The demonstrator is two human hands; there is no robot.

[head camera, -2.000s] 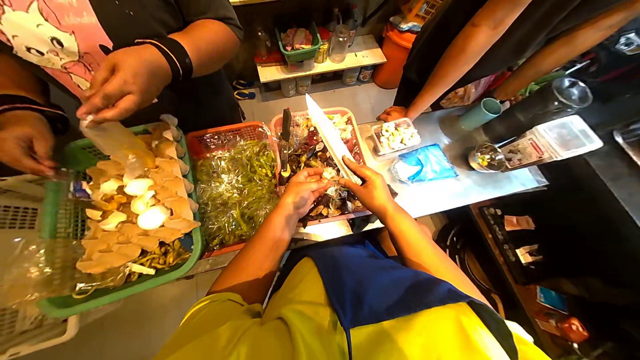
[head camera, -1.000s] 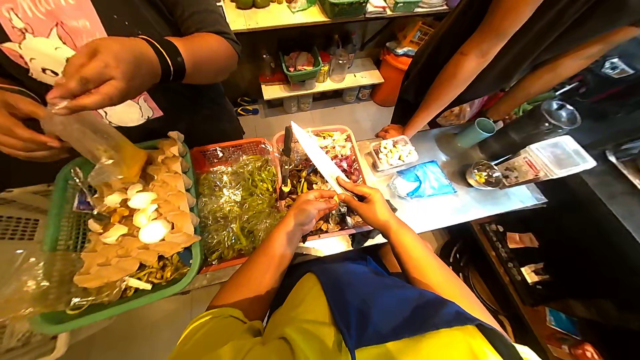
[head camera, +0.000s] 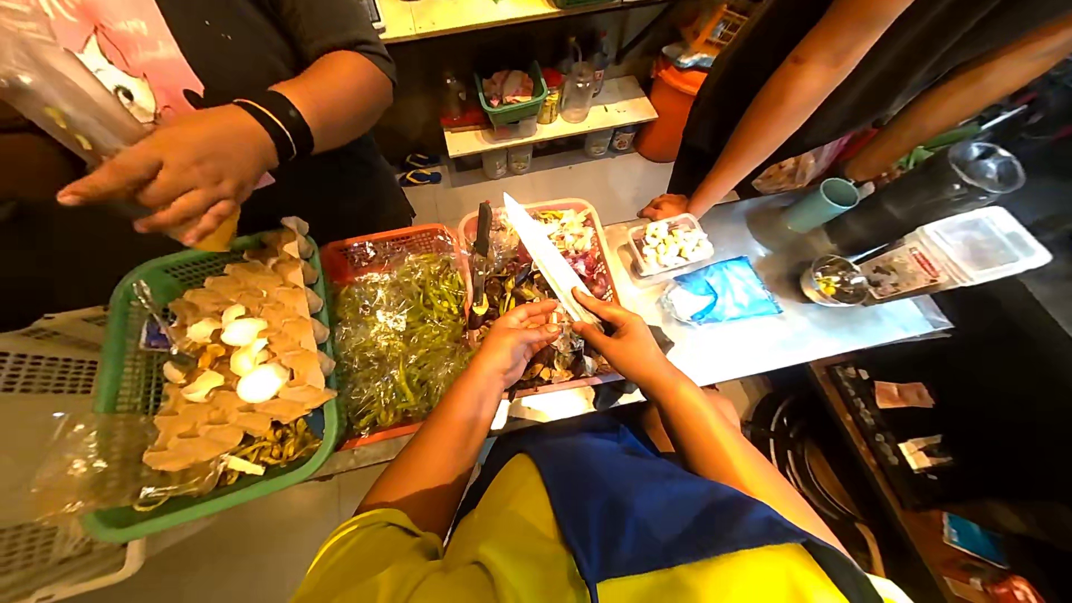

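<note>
My right hand [head camera: 624,335] grips a knife with a long pale blade [head camera: 540,247], which points up and to the left over a pink basket [head camera: 605,243]. Close beside it, my left hand [head camera: 521,339] pinches a small pale piece, perhaps a garlic clove, between thumb and fingers. Under both hands the basket holds purple onions [head camera: 586,276], pale bulbs and loose skins. A second knife with a black handle [head camera: 482,230] rests upright-looking at the basket's left side. Peeled pale cloves fill a clear plastic container [head camera: 708,251] to the right, near a blue plastic packet [head camera: 737,291].
An orange-red basket [head camera: 335,260] of bagged green chillies and a green basket [head camera: 113,352] with an egg tray and eggshells lie left. One person's hand [head camera: 197,163] is above the green basket; another person's hand [head camera: 666,207] rests by the metal counter [head camera: 754,352]. A teal cup [head camera: 825,205] stands right.
The person at the left has raised the clear plastic bag or container away from the egg tray. My hands stay over the pink basket, with the knife still in my right hand.
</note>
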